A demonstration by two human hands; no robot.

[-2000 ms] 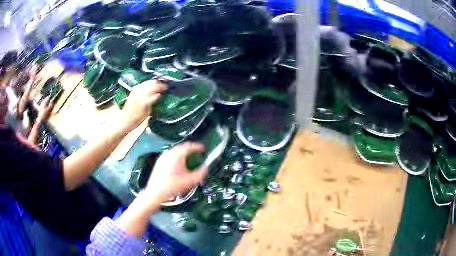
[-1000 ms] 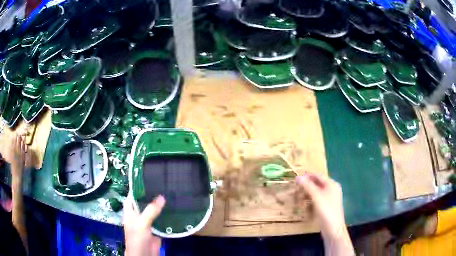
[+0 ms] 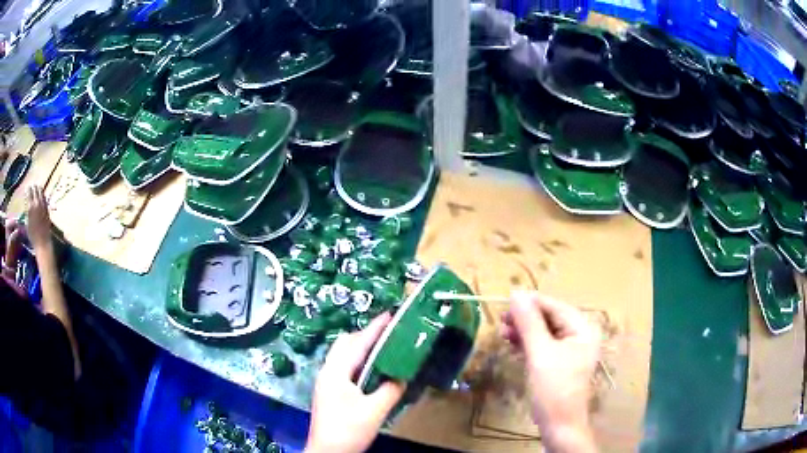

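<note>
My left hand (image 3: 351,395) holds a glossy green housing (image 3: 410,341) with a pale rim, tilted nearly edge-on above the cardboard mat (image 3: 522,221). My right hand (image 3: 553,354) pinches a thin pale stick (image 3: 482,299); its tip is at the housing's green upper end. Whether the tip touches cannot be told. A second housing (image 3: 181,305) with a grey-marked panel lies on the green bench at the left. Small green-and-silver inserts (image 3: 332,274) lie in a cluster between it and the mat. The light-green oval is not visible.
Green and black housings (image 3: 385,168) are heaped behind the work area, on both sides of a grey upright (image 3: 449,84). A blue bin (image 3: 168,403) with small green parts is below the bench edge. Another person's arm (image 3: 53,283) is at the far left, beside another cardboard sheet (image 3: 150,234).
My left hand has turned the housing from face-up to nearly edge-on and raised its far end. My right hand has brought the stick from the mat to the housing. The head view has shifted left.
</note>
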